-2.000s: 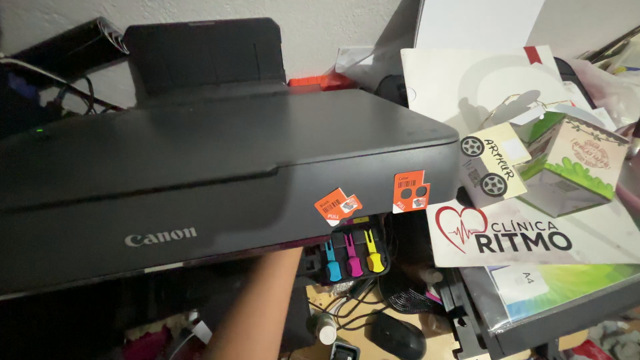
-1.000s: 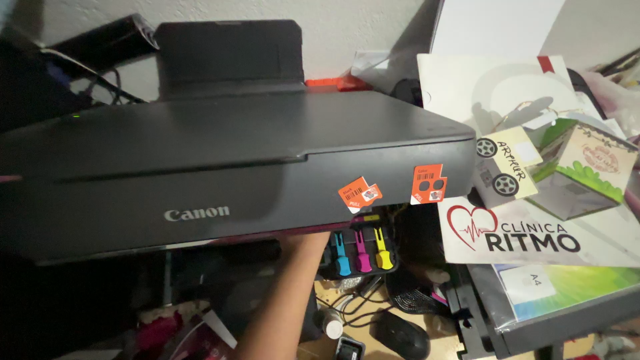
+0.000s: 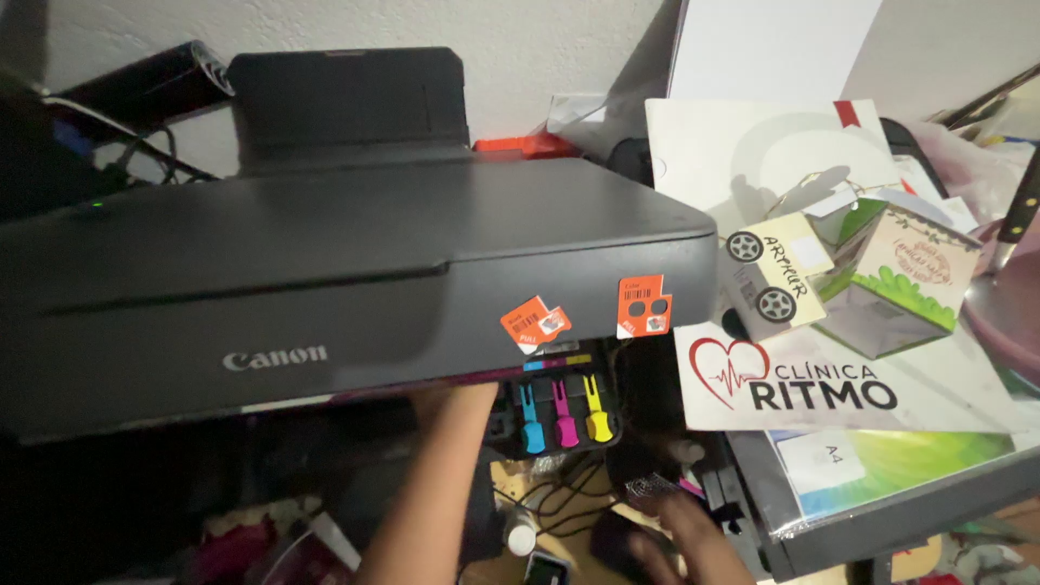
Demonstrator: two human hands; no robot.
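Note:
A black Canon printer [image 3: 357, 301] fills the left and middle, with two orange stickers [image 3: 535, 323] on its front. My left forearm [image 3: 443, 479] reaches up under the raised front part; the hand itself is hidden inside the printer. Just right of the wrist are a cyan ink tank lever [image 3: 531, 422], a magenta one [image 3: 565, 416] and a yellow one [image 3: 596, 413]. At the lower right is my right hand [image 3: 670, 528], blurred, fingers apart, holding nothing visible. It is over or beside a dark computer mouse [image 3: 617, 544]; contact cannot be told.
Black cables [image 3: 561, 496] and a small white-capped bottle [image 3: 520, 536] lie below the ink levers. Right of the printer are a printed white folder [image 3: 926, 406], paper box decorations [image 3: 910, 276] and a plastic-sleeved colourful pack [image 3: 902, 463]. A knife handle [image 3: 1022, 199] sticks up at the right edge.
My right hand has come into view at the lower right, near the mouse. The left forearm stays under the printer's front part.

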